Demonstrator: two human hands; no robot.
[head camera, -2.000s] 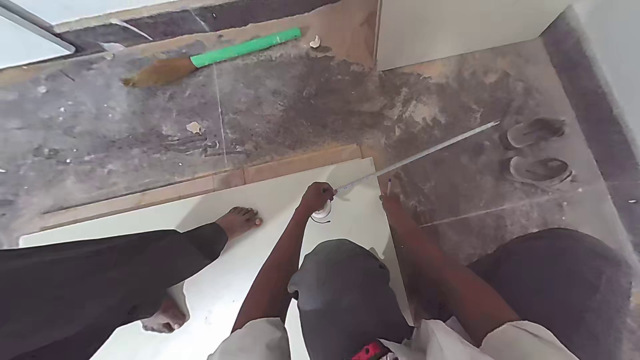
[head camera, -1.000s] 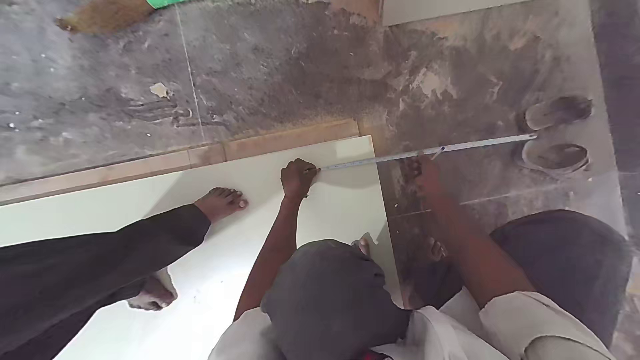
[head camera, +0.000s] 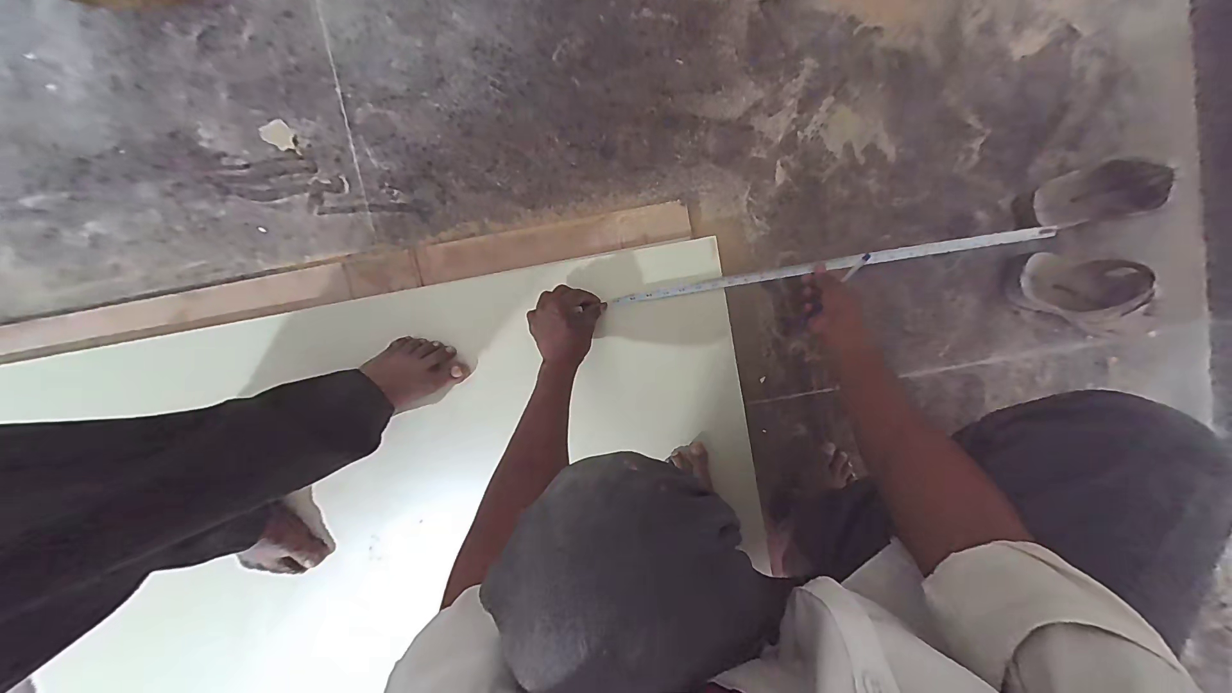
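Observation:
Neither my left hand nor my right hand is in view. A crouching co-worker in a grey cap (head camera: 626, 577) reaches over a white board (head camera: 664, 385). The co-worker's left hand (head camera: 563, 327) rests on it, closed at the near end of an extended measuring tape (head camera: 760, 275). Across the board's right edge the tape runs out over the floor, towards a pair of sandals. The co-worker's right hand (head camera: 826, 300) is just below the strip, with a thin pen or pencil (head camera: 856, 267) between its fingers. The tape's case cannot be made out.
Bare feet (head camera: 409, 373) in dark trousers stand on the board at the left. Thin wood-coloured strips (head camera: 549, 243) lie along its far edge. Sandals (head camera: 1097, 284) sit on the stained floor at the right. A pale flake (head camera: 278, 135) lies at the upper left.
The co-worker's right hand has moved from beside the board's edge out along the tape. The tape lies at a flatter angle. The view has shifted, and the green-handled broom is mostly out of it.

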